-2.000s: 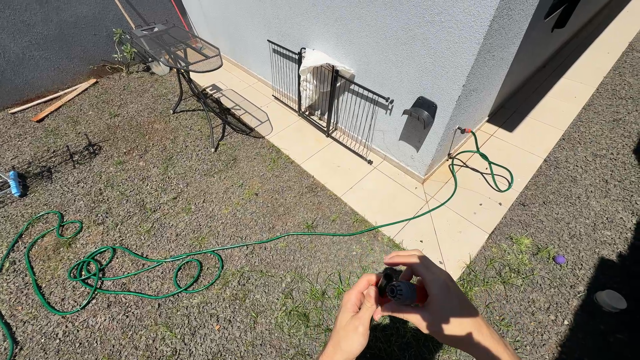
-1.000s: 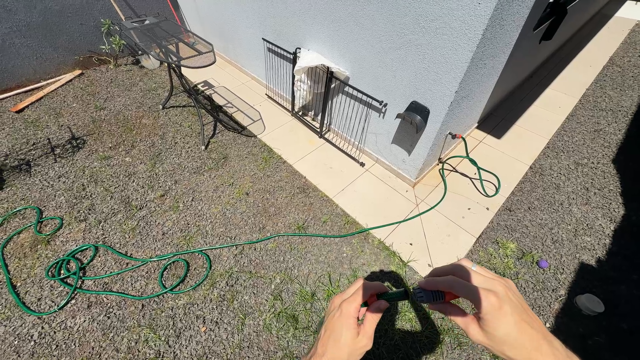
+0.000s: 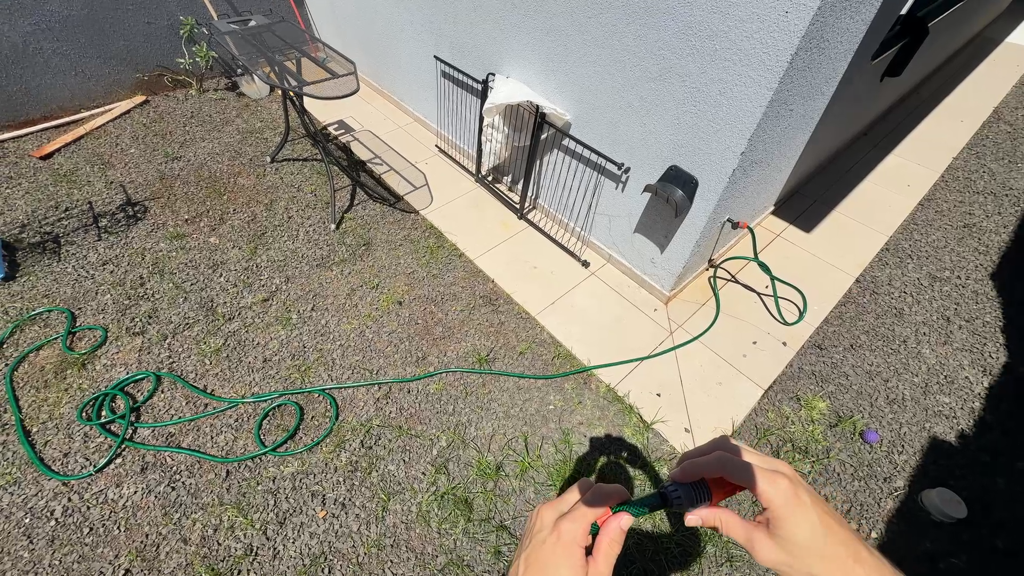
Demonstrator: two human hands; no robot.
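Note:
At the bottom right of the head view, my left hand point(image 3: 578, 530) pinches a piece of green hose point(image 3: 640, 506) with a bit of red beside the fingers. My right hand point(image 3: 764, 500) grips the grey and orange-red hose connector point(image 3: 694, 494) at the hose's other side, thumb below and fingers above. The hose piece and the connector meet between the hands; whether they are locked together I cannot tell. A long green garden hose point(image 3: 448, 372) lies across the gravel, looped at the left, and runs to a wall tap point(image 3: 732, 225) at the house corner.
A black metal gate point(image 3: 528, 160) leans on the grey wall, a white sack point(image 3: 512, 112) behind it. A dark hose holder point(image 3: 676, 188) is mounted near the corner. A mesh-topped table point(image 3: 296, 68) stands upper left, near wooden boards point(image 3: 88, 128). A purple ball point(image 3: 870, 436) lies at right.
Two seconds ago my hands were close together around the dark connector; now they are farther apart, with the green hose piece and connector in line between them.

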